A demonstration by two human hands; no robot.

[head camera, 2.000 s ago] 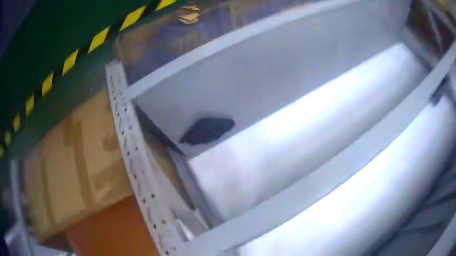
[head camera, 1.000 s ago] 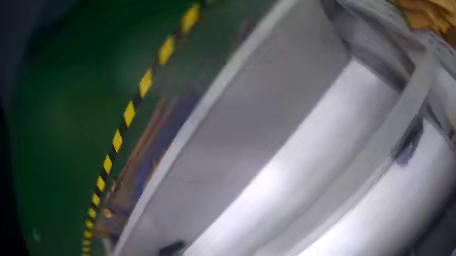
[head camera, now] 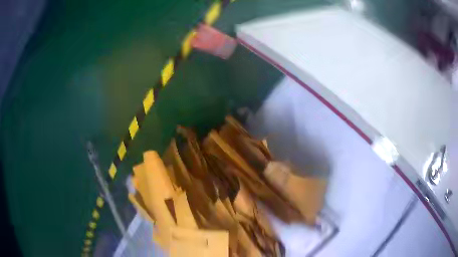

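Neither of my hands is in the picture. Nearest in front of me is a bunch of stiff orange-brown sheets [head camera: 201,196], perhaps cardboard, with uneven folds and edges. They stand close together at the lower middle, beside a pale surface [head camera: 351,190]. The view is tilted and blurred, so what holds the sheets is unclear.
A white tabletop or panel [head camera: 351,65] with a dark red edge curves along the right. Yellow-black tape [head camera: 148,100] crosses the green floor [head camera: 65,120]. A small red object [head camera: 214,41] lies by the tape. A thin grey rod [head camera: 108,190] slants at the lower left.
The view has moved past the grey-white shelving and brown carton. The orange-brown sheets, seen only at the upper right corner one second ago, are now lower middle; the red-edged white panel has appeared.
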